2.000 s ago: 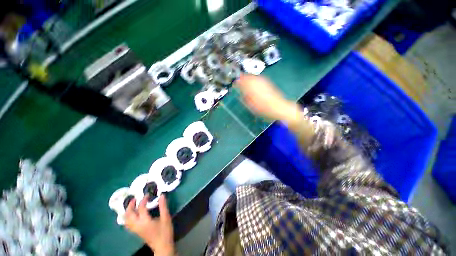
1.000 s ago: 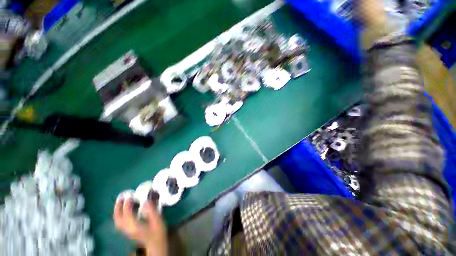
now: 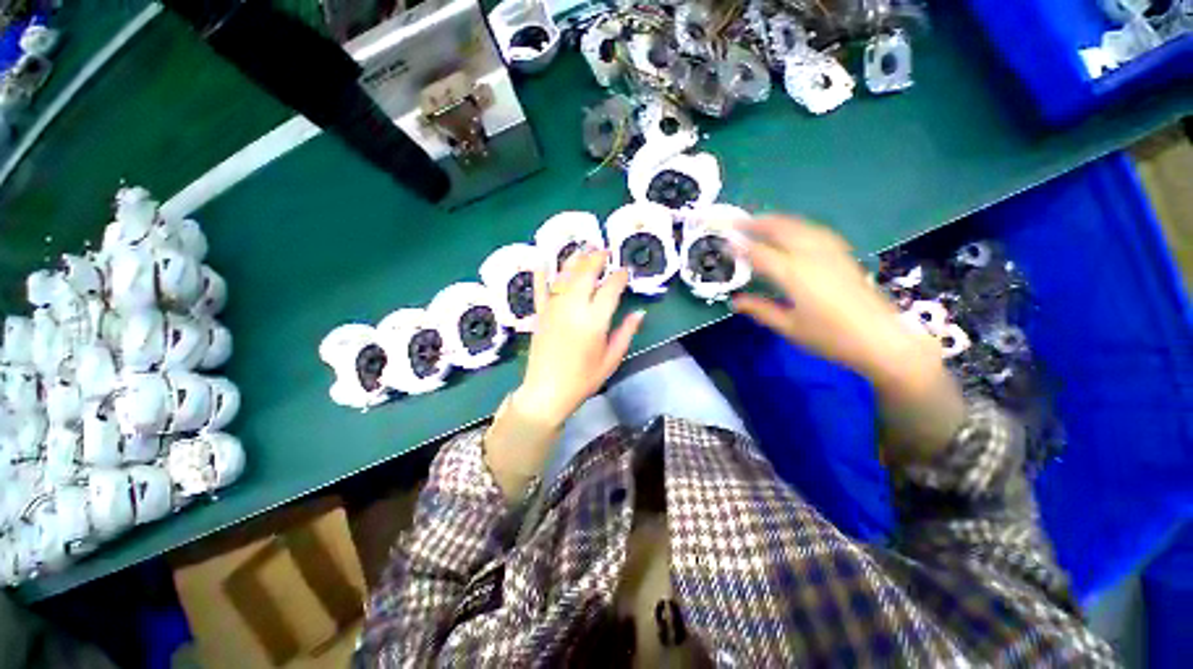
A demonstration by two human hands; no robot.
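Note:
A row of several white round housings with dark centres (image 3: pixel 476 326) runs along the bench's front edge. Another white housing (image 3: pixel 674 180) sits behind the row's right end. My left hand (image 3: pixel 572 336) is over the middle of the row, fingers spread, fingertips resting on a housing (image 3: pixel 570 233) and partly hiding it. My right hand (image 3: pixel 824 290) is blurred, fingers apart, at the right side of the rightmost housing (image 3: pixel 716 254). I see nothing held in it.
A metal feeder box (image 3: pixel 451 105) and a hanging black driver (image 3: pixel 327 98) are behind the row. A module pile (image 3: pixel 733 59) lies at the back. White housings (image 3: pixel 118 379) are stacked left. Blue bins stand upper right (image 3: pixel 1047 65) and below the edge (image 3: pixel 1112 301); cardboard box (image 3: pixel 275 588) below left.
My right hand has come back from the upper blue bin to the row. My left hand has moved right along it. More housings stand at the row's right end. The view has shifted.

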